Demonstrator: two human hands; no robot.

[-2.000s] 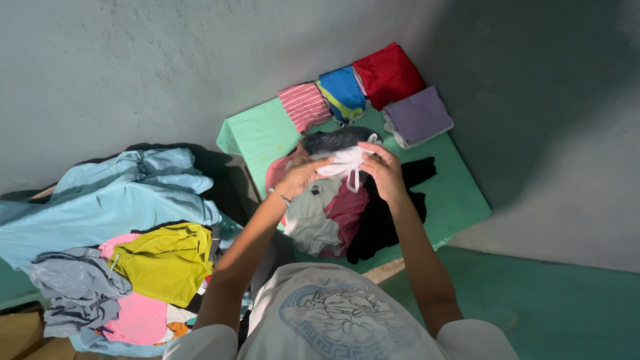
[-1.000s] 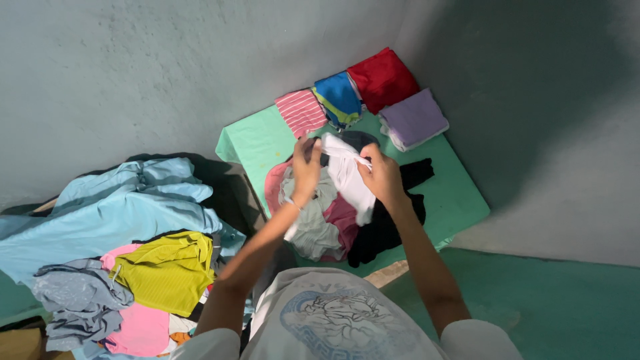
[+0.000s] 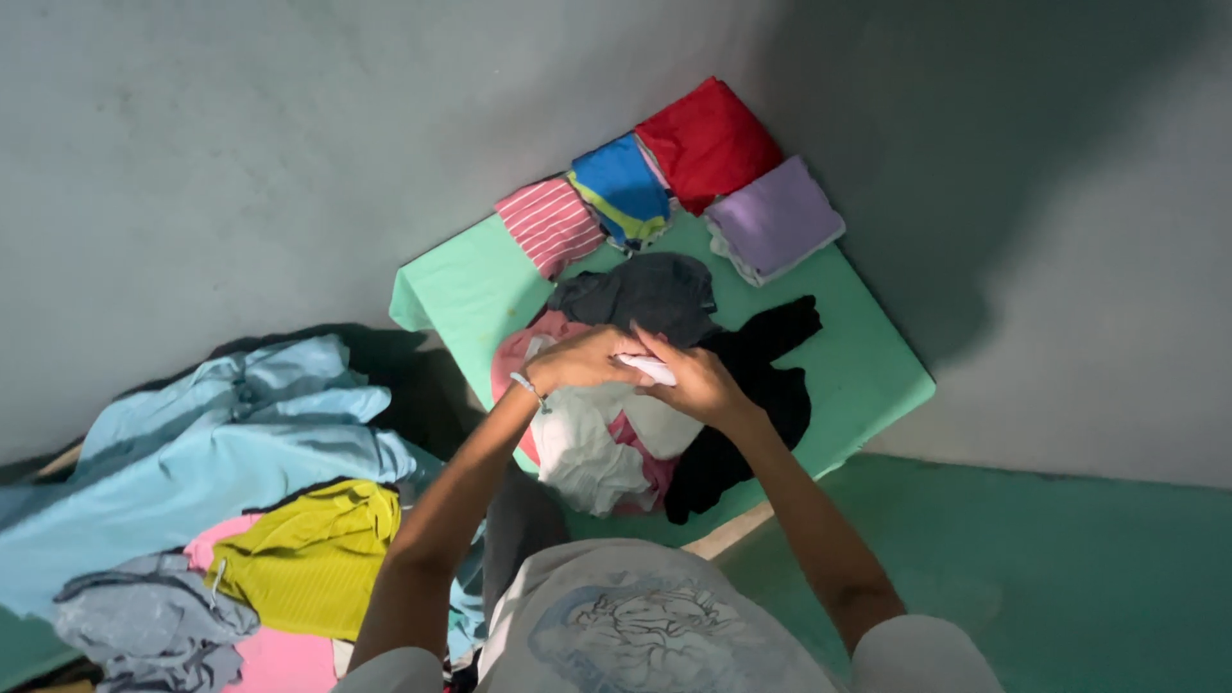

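My left hand (image 3: 582,361) and my right hand (image 3: 695,385) meet over a heap of clothes, both closed around a white cloth garment (image 3: 648,368). Only a small bundled part of it shows between the fingers; part of it may hang below. Under the hands lie a whitish garment (image 3: 587,452), a dark grey garment (image 3: 645,294), a pink garment (image 3: 520,351) and, at the right, a black garment (image 3: 760,385).
The green-covered table (image 3: 866,356) stands against the wall. Along its back lie folded striped (image 3: 551,226), blue (image 3: 621,188), red (image 3: 710,140) and purple (image 3: 775,219) cloths. At left, a yellow-green garment (image 3: 308,558) and a grey garment (image 3: 154,611) lie near light blue fabric (image 3: 221,462).
My hands have come together, and the white garment, stretched between them a second ago, is bunched up in them.
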